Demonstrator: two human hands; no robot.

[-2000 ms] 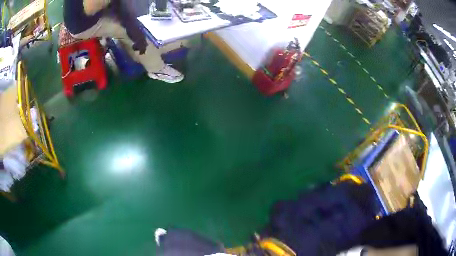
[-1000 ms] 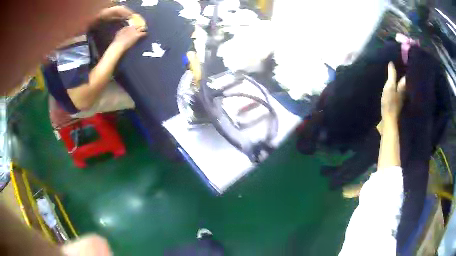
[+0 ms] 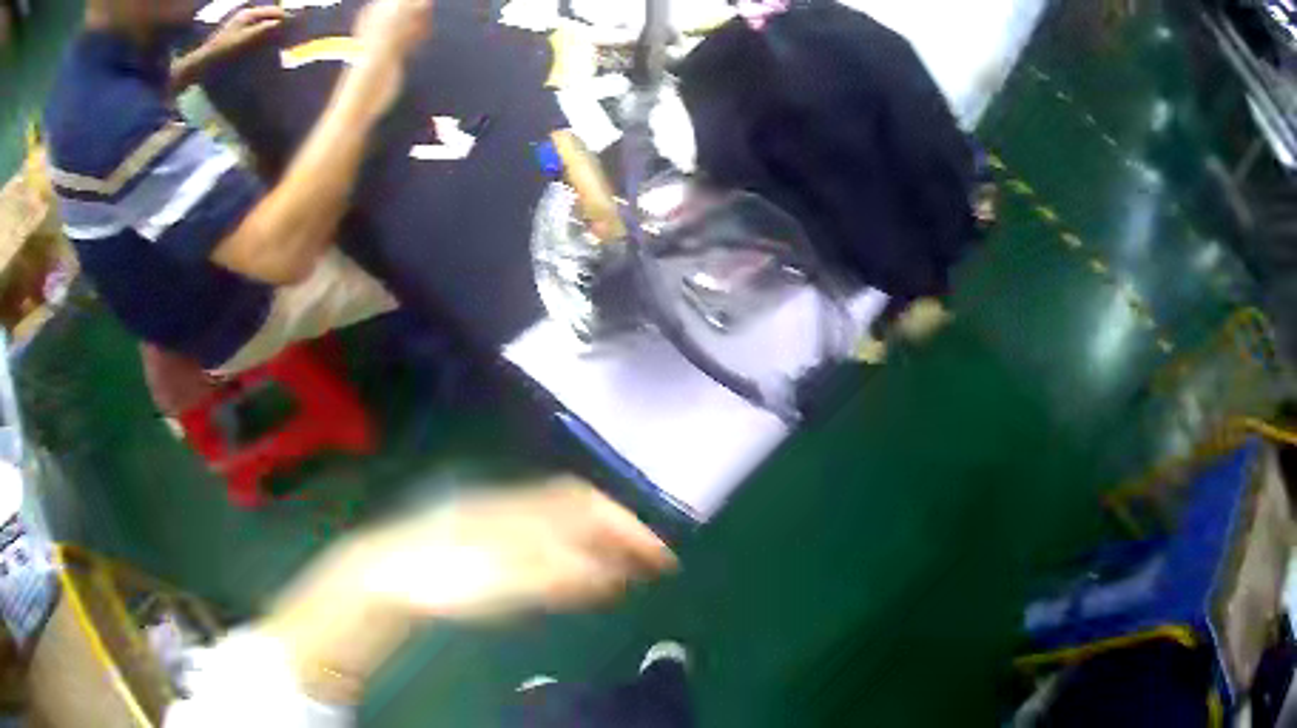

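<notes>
A large dark navy cloth bundle (image 3: 839,142) lies at the top centre right, on the far part of a worktable, with a pink tie (image 3: 761,12) at its top edge. A small tan patch under its lower edge is too blurred to name. My left hand (image 3: 484,552), with a white sleeve, reaches in from the lower left. It is blurred and well short of the bundle; nothing shows in it, but its finger spacing is unclear. My right hand is not in view.
A machine with a clear round guard (image 3: 726,285) stands on the white tabletop (image 3: 654,427). A person in a striped navy shirt (image 3: 157,185) works at left by a red stool (image 3: 285,427). A blue-and-tan trolley (image 3: 1209,555) is at right, over green floor.
The dark bundle has gone from the right side to the table at upper centre. My right arm has left the view. My left hand has come further in from the lower left.
</notes>
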